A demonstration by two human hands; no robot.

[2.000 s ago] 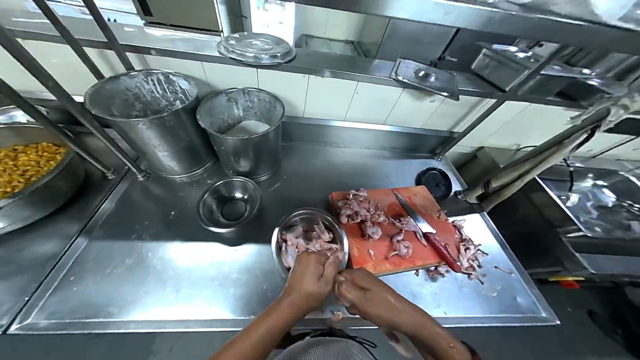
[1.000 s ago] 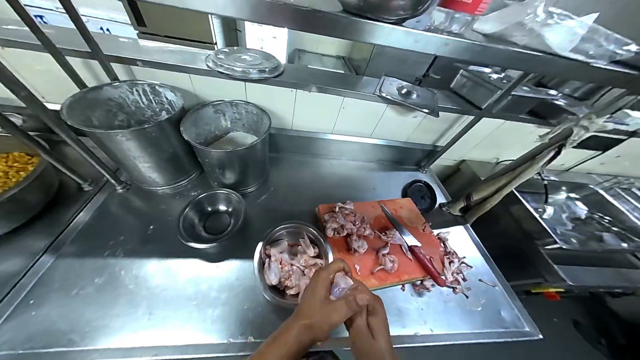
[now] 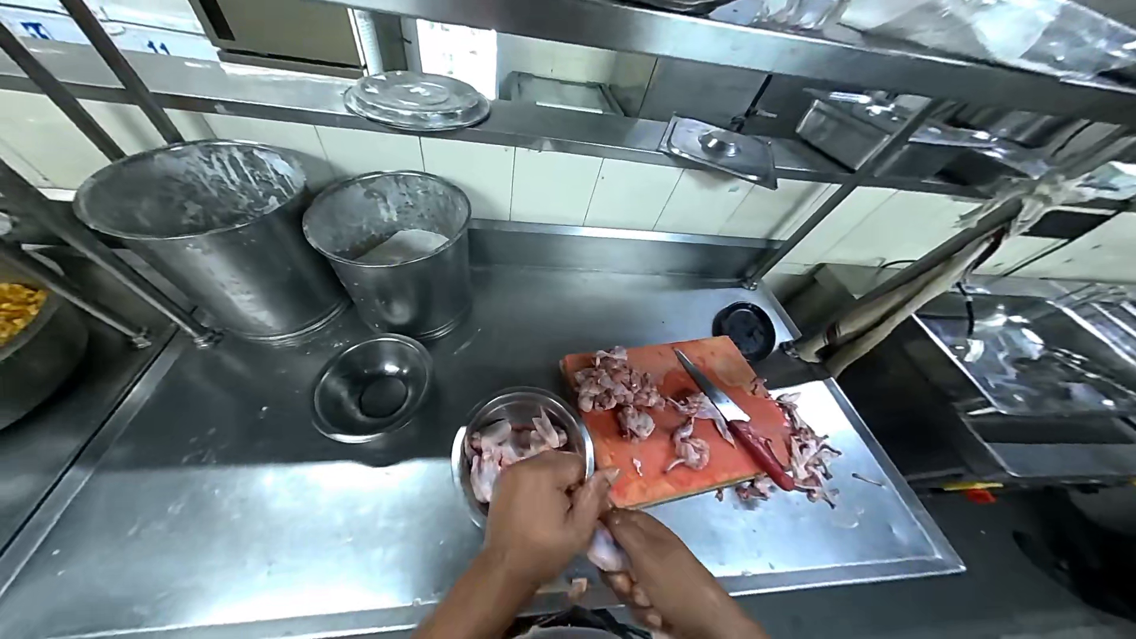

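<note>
My left hand and my right hand meet over the counter's front part, both closed on a small piece of raw meat, pale and pinkish. Just behind my left hand stands a steel bowl holding raw meat pieces. To its right lies an orange cutting board with a pile of raw meat scraps. A knife with a red handle rests across the board, blade pointing away from me. More scraps lie along the board's right edge.
An empty steel bowl sits left of the meat bowl. Behind it stand two tall steel containers, the smaller with white contents. A black round lid lies beyond the board. Steel shelves run overhead; a wrapped pole slants at right.
My hands stay together, but their grip has shifted; the meat piece now shows lower between them than one second ago. The knife, board and bowls stay in place on the counter.
</note>
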